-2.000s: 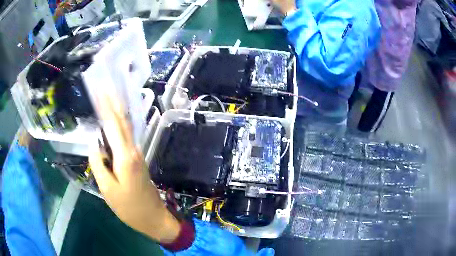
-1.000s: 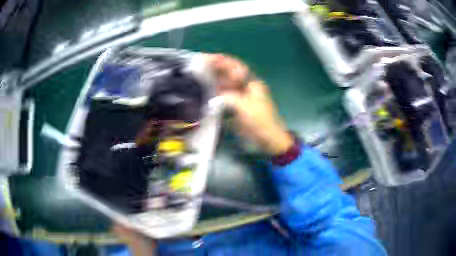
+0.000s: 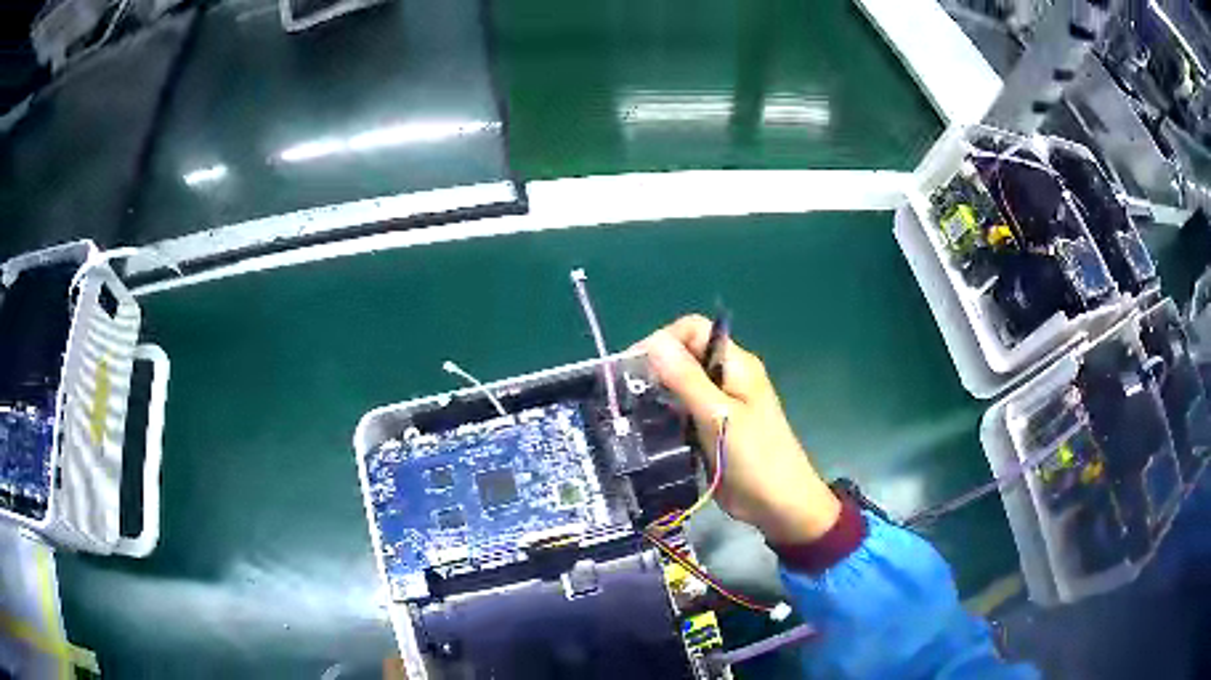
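Observation:
A white lower housing (image 3: 376, 545) lies in front of me, cut off by the bottom edge. Its blue main board (image 3: 432, 511) is at the left, above a large black cover (image 3: 545, 627). A purple-white cable (image 3: 596, 332) with a white plug stands out past the far wall; a short white cable (image 3: 474, 385) lies left of it. Red, yellow and black wires (image 3: 724, 591) hang over the right side, ending in a white plug. My right hand (image 3: 750, 432) is at the far right corner, closed around a slim dark tool, likely tweezers (image 3: 719, 343). Only a sliver of my left hand (image 3: 392, 668) shows at the bottom edge.
Open white units with black and yellow parts (image 3: 976, 359) stand at the right. A white slotted shell (image 3: 100, 399) stands at the left beside another blue board (image 3: 27, 458). White edging (image 3: 717, 194) crosses the green bench mat (image 3: 266, 385). A purple-grey cable (image 3: 976, 492) trails right.
My view has turned from the grouped units to the bench mat. The unit carried earlier now lies in front of me, turned around. My right hand now holds the dark tool.

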